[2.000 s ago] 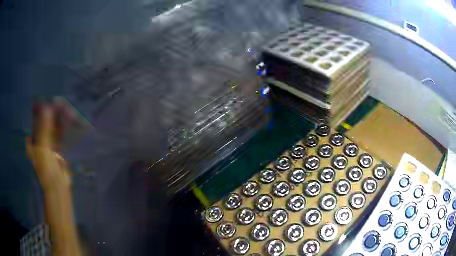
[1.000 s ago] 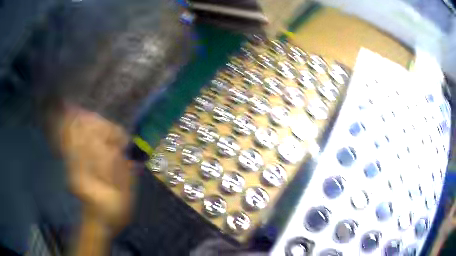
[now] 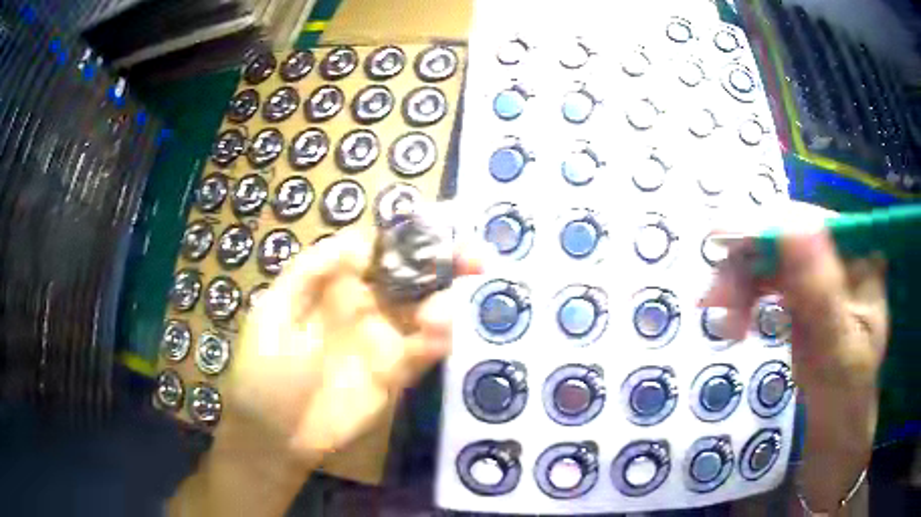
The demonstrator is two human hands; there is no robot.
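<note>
My left hand (image 3: 328, 348) holds a small loudspeaker driver (image 3: 412, 257) between thumb and fingers, over the gap between the brown cardboard sheet (image 3: 348, 454) and the white tray (image 3: 616, 503). The driver is blurred. Rows of drivers lie front side up on the sheet. The tray holds rows of drivers with their round magnets up. My right hand (image 3: 823, 293) is over the tray's right side and grips the green test probe (image 3: 858, 234), whose rear end runs out to the right edge. The probe's tip is blurred near the fingers.
A tall stack of glossy, dark-edged layers (image 3: 71, 202) stands at the left. Part of a stack with brown edges (image 3: 202, 30) is at the upper left. Dark ridged layers (image 3: 858, 81) lie at the upper right, beside yellow and blue tape. Green bench surface (image 3: 167, 242) shows between the left stack and the sheet.
The view has swung right, bringing the sheet and tray to the centre. My left hand has come over the work with a driver in it. My right hand and the green probe have come into view.
</note>
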